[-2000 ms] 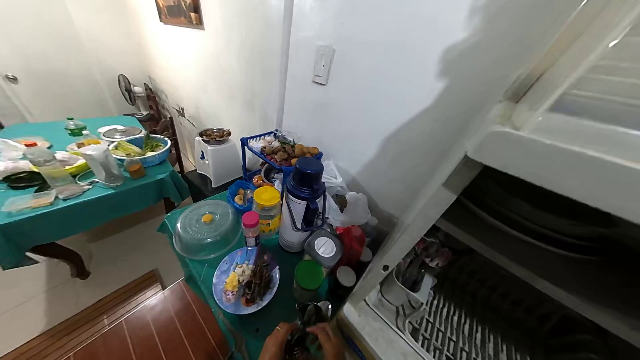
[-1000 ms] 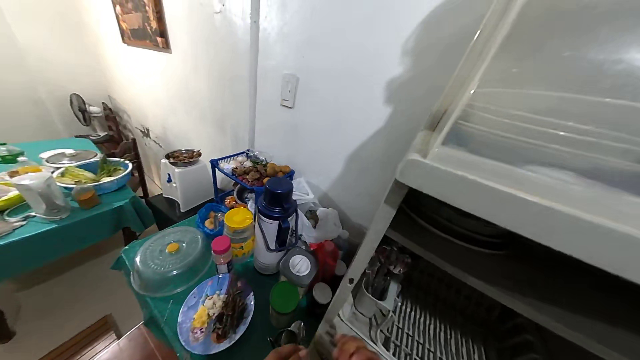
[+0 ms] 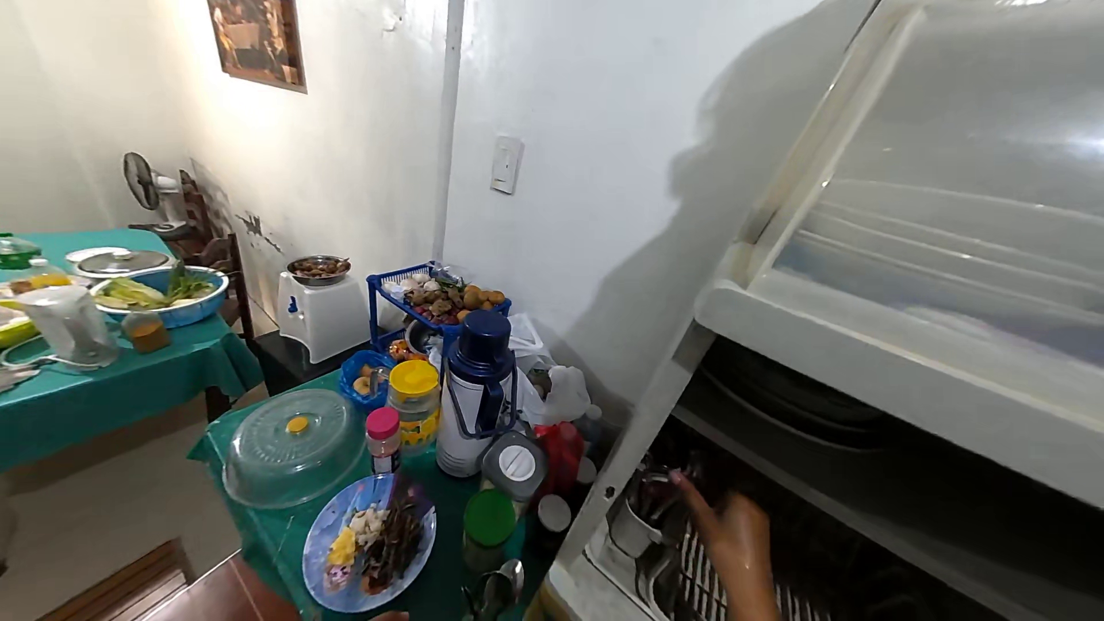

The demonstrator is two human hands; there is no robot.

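My right hand (image 3: 737, 539) reaches into the dish cabinet, its thumb and finger by the utensils (image 3: 660, 492) that stand in a white cup (image 3: 636, 528); whether it grips one is unclear. Below it lies a wire dish rack (image 3: 703, 573). Of my left hand (image 3: 392, 616) only a sliver shows at the bottom edge. To the right of that hand, several metal spoons (image 3: 498, 591) stand near a green-lidded jar (image 3: 489, 522). An oval blue plate (image 3: 323, 526) holds chopped food and dark strips, beside a clear plastic food cover (image 3: 293, 444).
A vacuum flask (image 3: 466, 414), a yellow-lidded jar (image 3: 414, 401), a pink-lidded bottle (image 3: 383, 440) and a blue vegetable rack (image 3: 373, 302) crowd the small table. The cabinet's white frame (image 3: 664, 405) rises at right. A second table (image 3: 172, 371) with dishes stands at far left.
My right hand has moved from the table's front, beside the other hand, rightward into the cabinet. My left hand has nearly left the view. The view has swung right.
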